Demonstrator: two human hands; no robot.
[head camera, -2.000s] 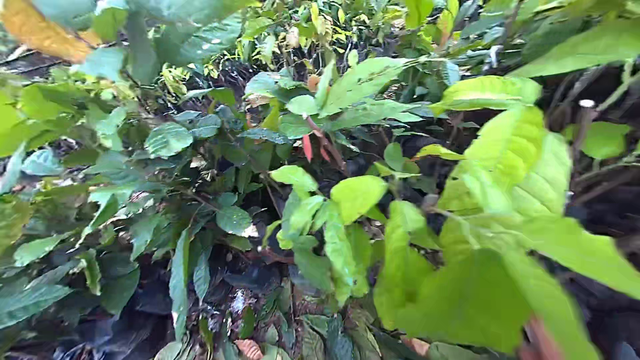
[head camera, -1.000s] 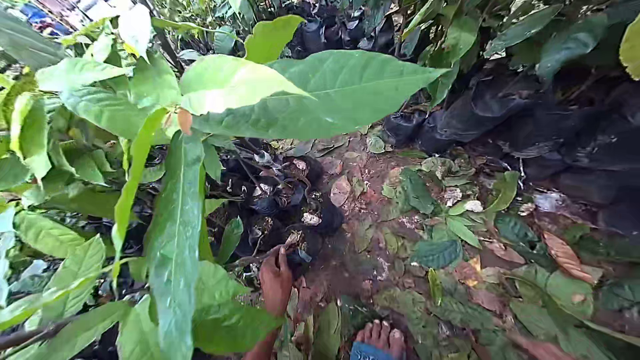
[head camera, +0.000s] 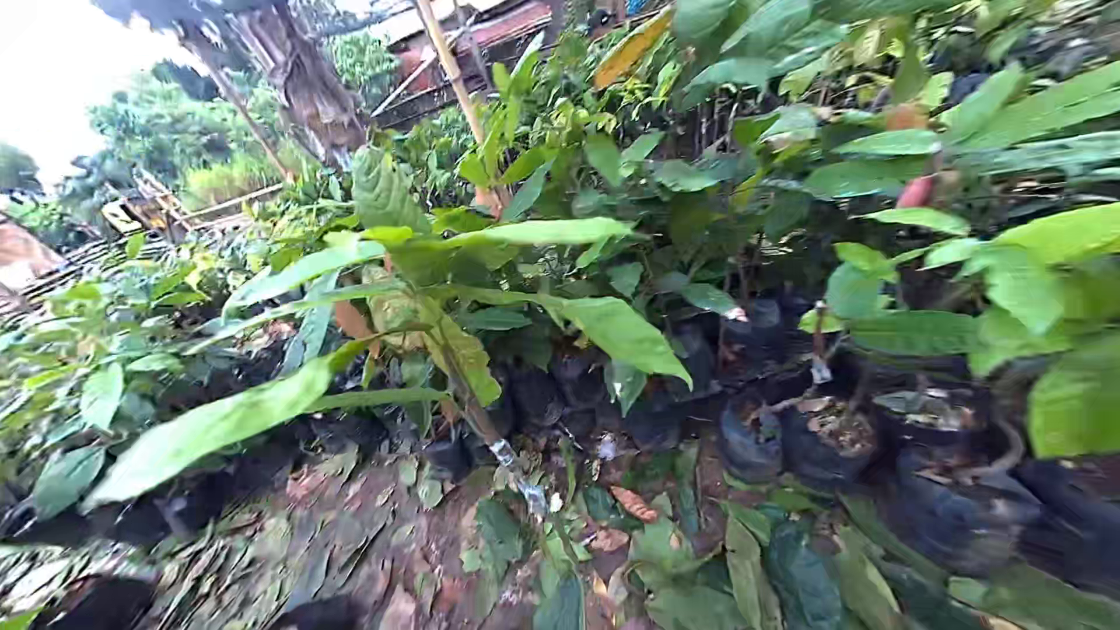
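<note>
A leafy seedling (head camera: 468, 389) leans across the foreground in the head view, its broad leaves spreading left and right. Clear wrapping (head camera: 503, 452) surrounds part of its slanting stem. Brownish patches show behind its leaves left of the stem; whether they belong to my left hand or to dry leaves, I cannot tell. My right hand is out of view. Soil-filled black plastic nursery bags (head camera: 836, 437) stand at the right, and one seedling stub there has a pale wrapping (head camera: 820, 367). The lower ends of many other stems are hidden by foliage.
Dense seedlings (head camera: 682, 175) fill the middle and back. Fallen leaves (head camera: 744, 560) cover the soil path in front. A slanting pole (head camera: 451, 70) rises among the plants, with a tree trunk (head camera: 302, 83) behind it. More dark bags lie along the left side of the path.
The view has swung up and away from the ground. The hand beside the black bags and the bare foot, seen one second ago, are no longer plainly visible.
</note>
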